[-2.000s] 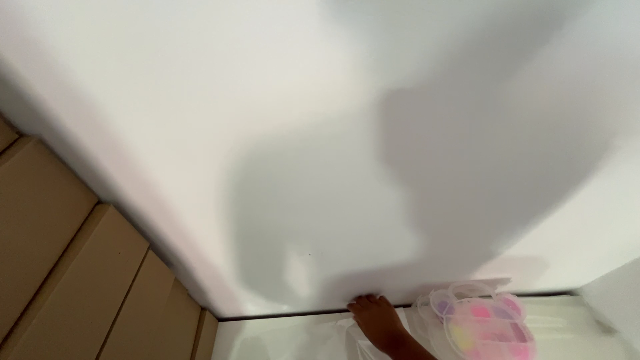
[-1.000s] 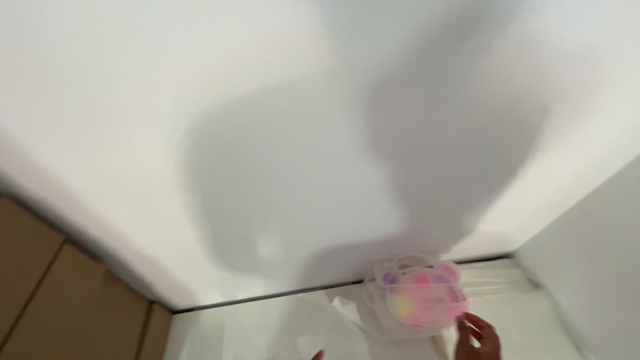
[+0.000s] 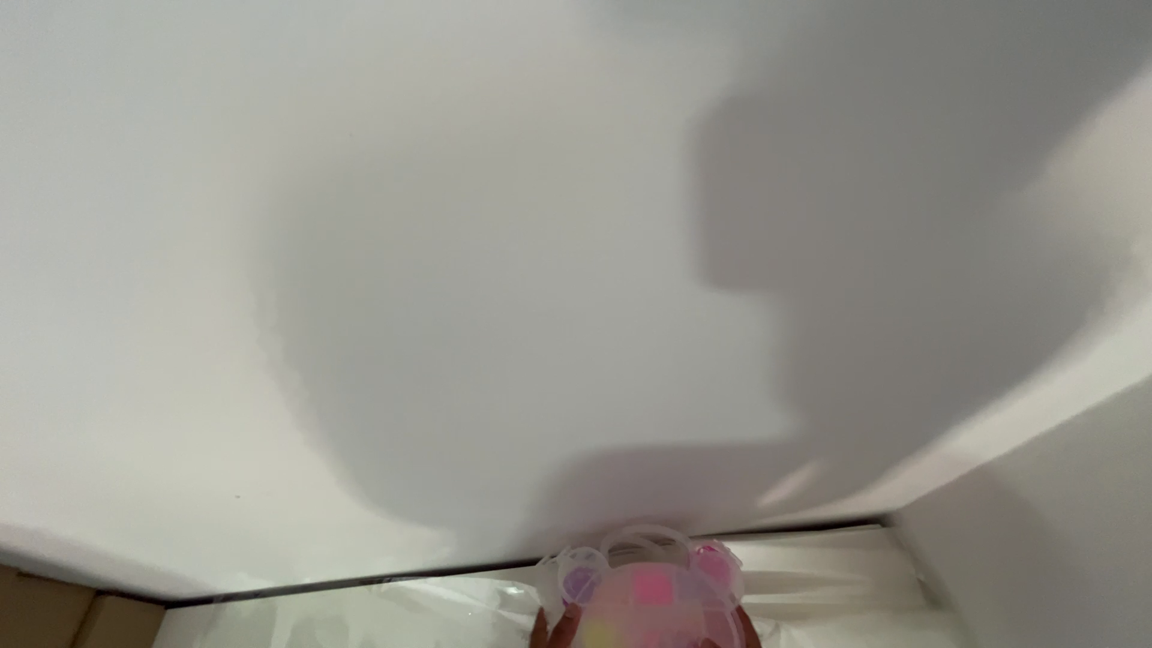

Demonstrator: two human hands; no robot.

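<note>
A translucent plastic case (image 3: 666,589) with rounded ears, a loop handle and pink, purple and yellow contents shows at the bottom edge, its lower part cut off by the frame. Fingers of my left hand (image 3: 555,627) press against its left side. On its right side are fingertips of my right hand (image 3: 747,627). Between them the two hands hold the case. Most of each hand is out of the frame.
Clear plastic film (image 3: 468,598) lies on the white surface left of the case. A white wall (image 3: 504,315) with shadows rises behind it, and another wall (image 3: 1062,513) stands at the right. Brown cardboard boxes (image 3: 45,612) sit at the lower left.
One second ago only one hand was at the case's right side; now both hands are on it, one at each side. Two seconds ago a hand was on the film left of the case.
</note>
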